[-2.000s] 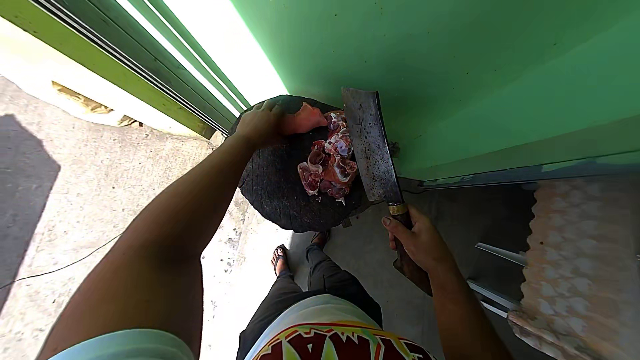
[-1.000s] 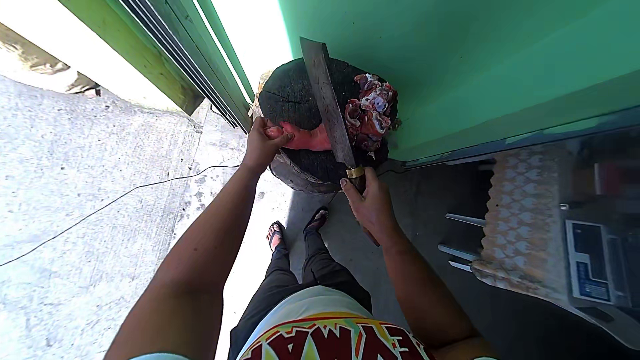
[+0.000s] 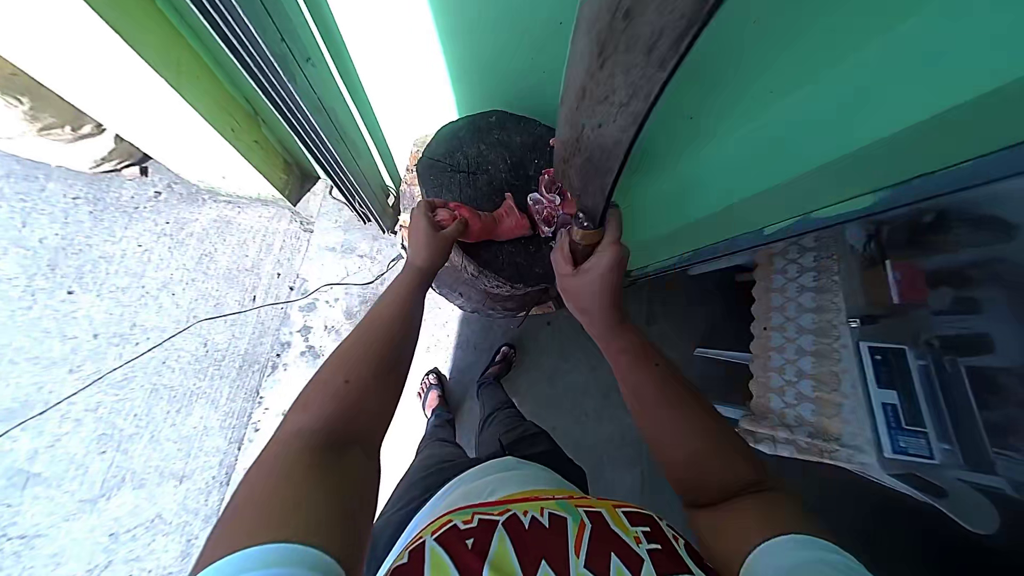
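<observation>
On the round wooden chopping block [image 3: 488,156] lies a long reddish piece of meat [image 3: 496,222], its left end gripped by my left hand [image 3: 433,237]. My right hand [image 3: 592,276] is closed around the handle of a large cleaver [image 3: 612,96], whose broad dark blade is raised above the block's right side and points away from me. Cut chunks of meat [image 3: 547,206] with pale bone or fat sit just right of the long piece, partly hidden behind the blade and my right hand.
A green wall [image 3: 768,120] stands directly behind and right of the block. A green door frame [image 3: 296,104] is at its left. A thin cable [image 3: 200,322] crosses the concrete floor. At right, a table with a patterned cloth [image 3: 800,344] bears a digital scale [image 3: 898,402].
The cleaver has risen off the block since a second ago, when its blade lay across it beside the meat. My left hand keeps its hold on the long piece.
</observation>
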